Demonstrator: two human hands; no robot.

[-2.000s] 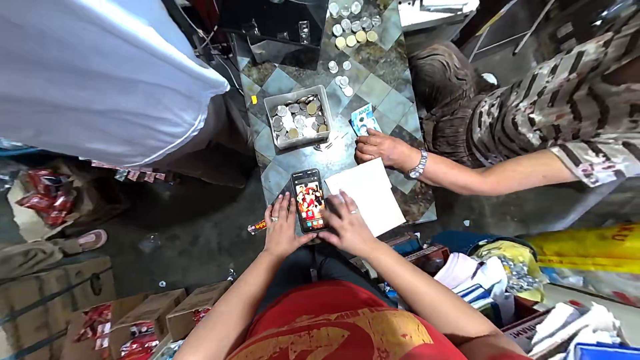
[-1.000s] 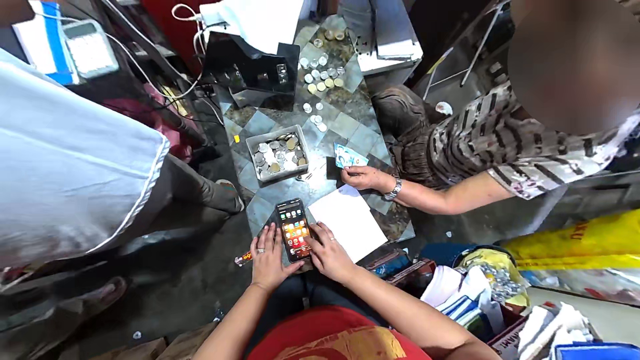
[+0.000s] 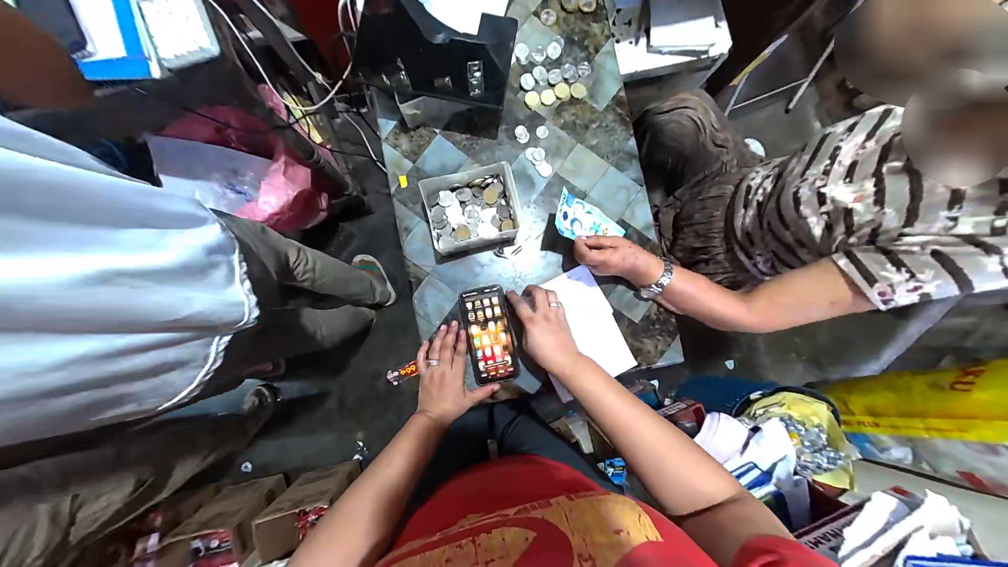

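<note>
A smartphone with a lit screen of icons lies on the tiled tabletop near its front edge. My left hand rests at the phone's left side, fingers spread, over one end of a small printed packet. Beside the phone's right edge is my right hand, fingers bent, partly over a white sheet of paper. Neither hand grips anything that I can see. Beyond the phone stands a clear plastic tub of coins. A person's hand at the right holds a light-blue banknote.
Coins stand in rows and small groups farther up the table, beside a black box. One person stands at the left; another sits at the right. Cardboard boxes lie lower left, and a yellow sack lies at the right.
My right hand has moved from over the phone's lower part to beside its upper right edge. The phone's screen has changed from a picture to icons. The view has shifted.
</note>
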